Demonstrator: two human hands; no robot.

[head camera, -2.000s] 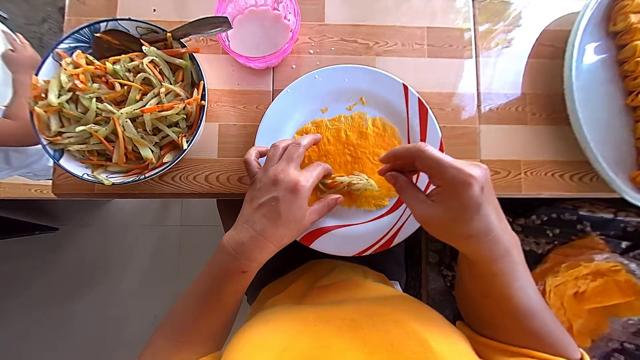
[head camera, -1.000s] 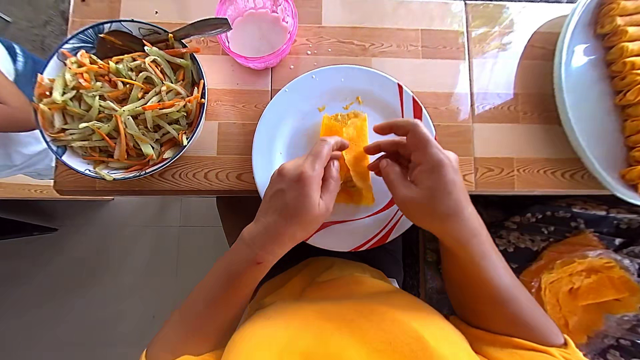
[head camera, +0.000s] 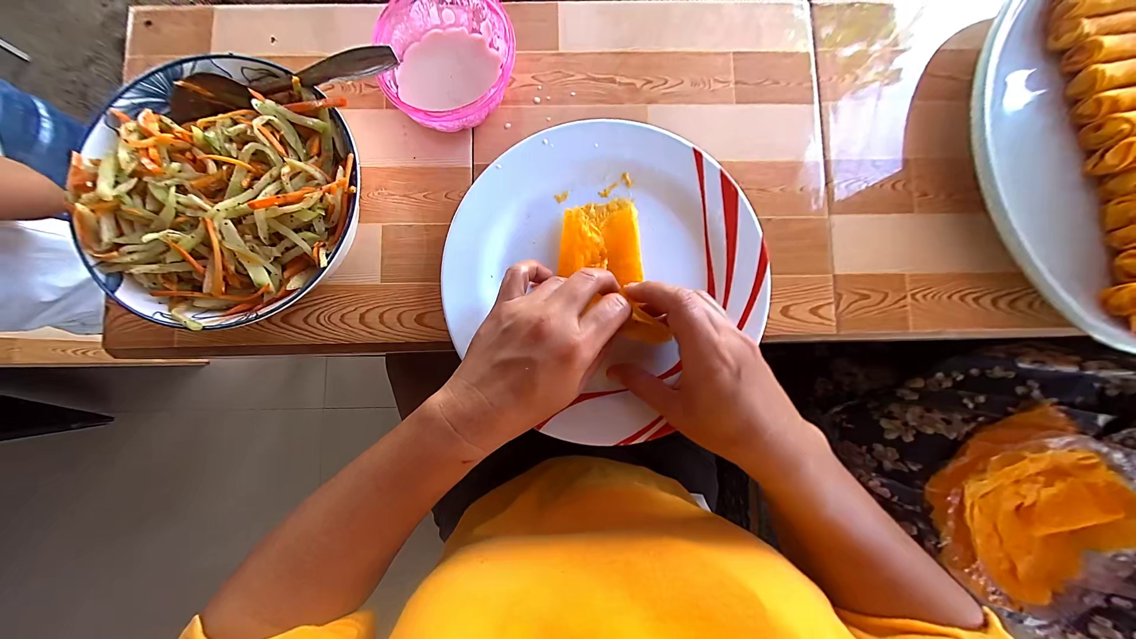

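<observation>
An orange spring roll wrapper [head camera: 601,238] lies on a white plate with red stripes [head camera: 506,191], its two sides folded inward into a narrow strip. Both hands are at its near end, where the wrapper is bent up over itself. My left hand [head camera: 546,342] has its fingers on the near fold from the left. From the right, my right hand [head camera: 701,359] pinches the same fold, thumb held lower and apart. The vegetable filling inside is hidden by the wrapper and fingers. Small orange crumbs lie above the wrapper.
A bowl of shredded vegetables [head camera: 222,213] with a metal spoon [head camera: 342,67] is at left, near a person's arm [head camera: 31,191]. A pink bowl [head camera: 448,71] holds pale liquid. Rolled spring rolls [head camera: 1109,106] sit on a large plate [head camera: 1034,177] at right, above bagged wrappers [head camera: 1038,524].
The wrapper lay spread out with filling on it two seconds ago; its sides have since been folded in. Both hands have moved down to its near end, which is now turned up.
</observation>
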